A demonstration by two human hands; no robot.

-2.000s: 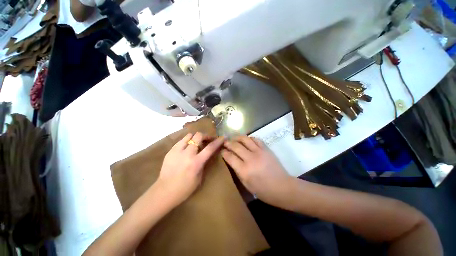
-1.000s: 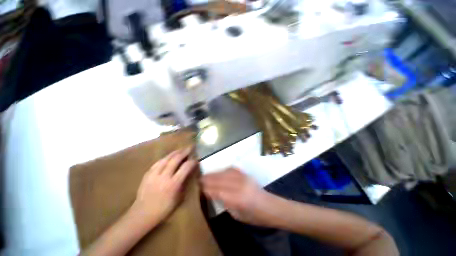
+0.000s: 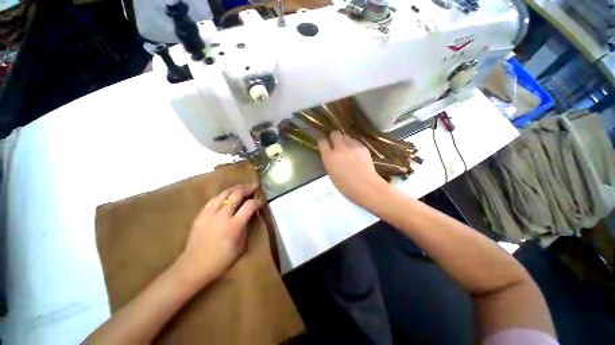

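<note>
A brown fabric panel lies flat on the white table, its top right corner at the presser foot of the sewing machine. My left hand rests on the panel near its right edge, fingertips at that edge. My right hand is under the machine arm on the zipper bundle, a fan of brown strips with gold lines. Its fingertips touch strips at the bundle's left side; whether they grip one is hard to tell. A bright lamp spot shines beside the needle area.
A red-handled tool with dark cords lies at the table's right end. A beige-grey fabric stack stands at the right, with a blue bin behind it. Dark material is at the upper left.
My right hand has left the panel's edge and moved right and up to the zipper bundle. My left hand stays on the panel. The view has shifted, showing more at the right.
</note>
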